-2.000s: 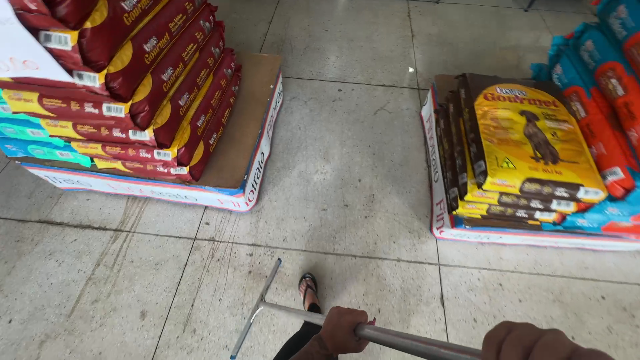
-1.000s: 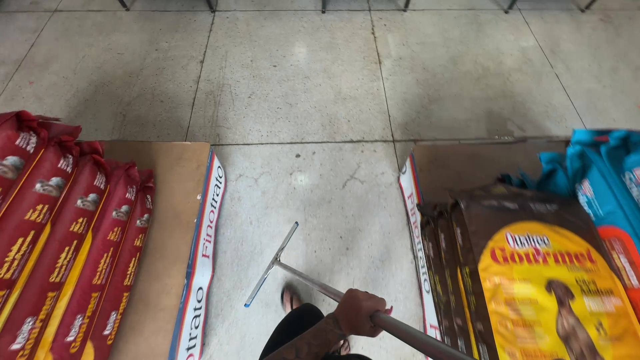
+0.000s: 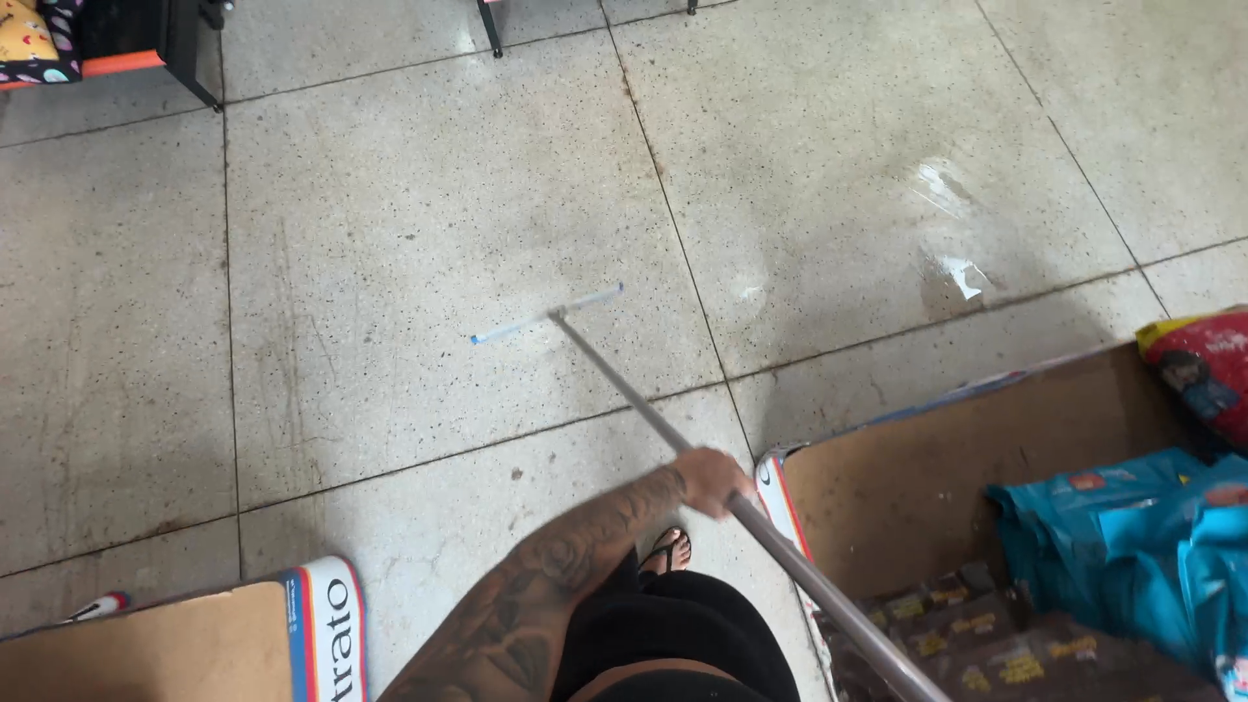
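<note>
My left hand (image 3: 715,482) is closed around the metal pole (image 3: 809,577) of a floor squeegee, with my tattooed forearm reaching in from the bottom. Up and to the left of the hand, the squeegee's long, thin head (image 3: 517,325) lies on the speckled floor tiles. The pole slants down to the right and runs out of the frame at the bottom. My right hand is out of view.
Cardboard display trays stand at the lower left (image 3: 166,648) and right (image 3: 936,468). The right one holds teal bags (image 3: 1102,546) and dark bags (image 3: 1014,643). Wet-looking shiny marks (image 3: 960,276) show on the floor. A black metal stand (image 3: 180,73) is at the upper left.
The view has moved forward past the trays' near parts. The squeegee head has moved forward to the open floor beyond them. My right hand, seen on the pole two seconds ago, has left the view.
</note>
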